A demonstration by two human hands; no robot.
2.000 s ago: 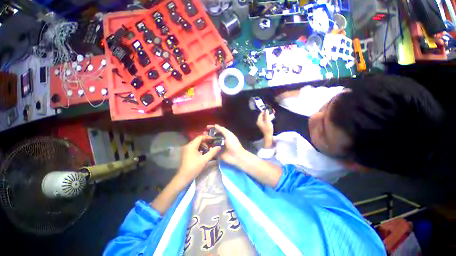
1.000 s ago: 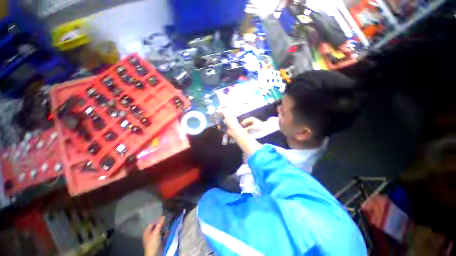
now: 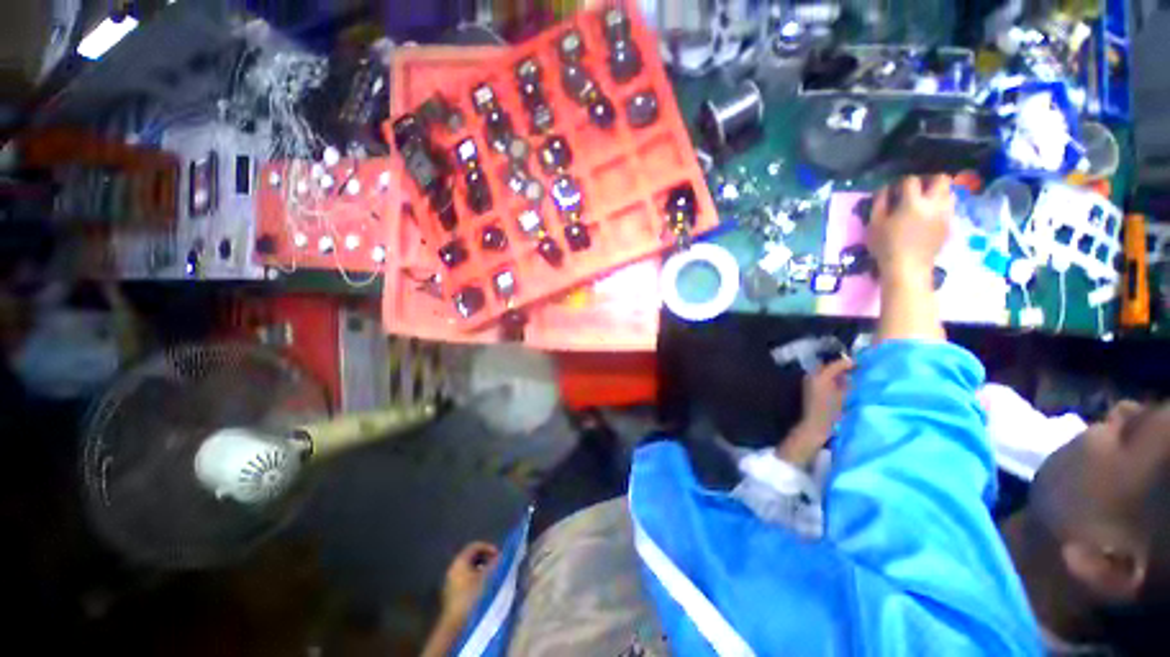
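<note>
My right hand (image 3: pixel 914 225) reaches over the bench onto a pale sheet (image 3: pixel 847 289); its fingers point down and I cannot tell whether they hold anything. Small dark units (image 3: pixel 828 276) lie on the sheet by this hand. My left hand (image 3: pixel 465 578) is low beside my jacket, partly hidden by it, with a small dark unit (image 3: pixel 483 557) in the fingers. A red compartment tray (image 3: pixel 616 167) with dark units in many cells sits tilted on another red tray (image 3: pixel 411 308).
A white tape ring (image 3: pixel 699 281) lies right of the trays on the green mat. White-lead parts lie on a flat red tray (image 3: pixel 276 212) at left. A pedestal fan (image 3: pixel 244 465) stands lower left. A seated person (image 3: pixel 1078 513) is close on my right, a hand below the bench edge.
My hands, together at chest height two seconds ago, are apart. My right hand has moved out onto the pale sheet, my left down to my side. The view has shifted.
</note>
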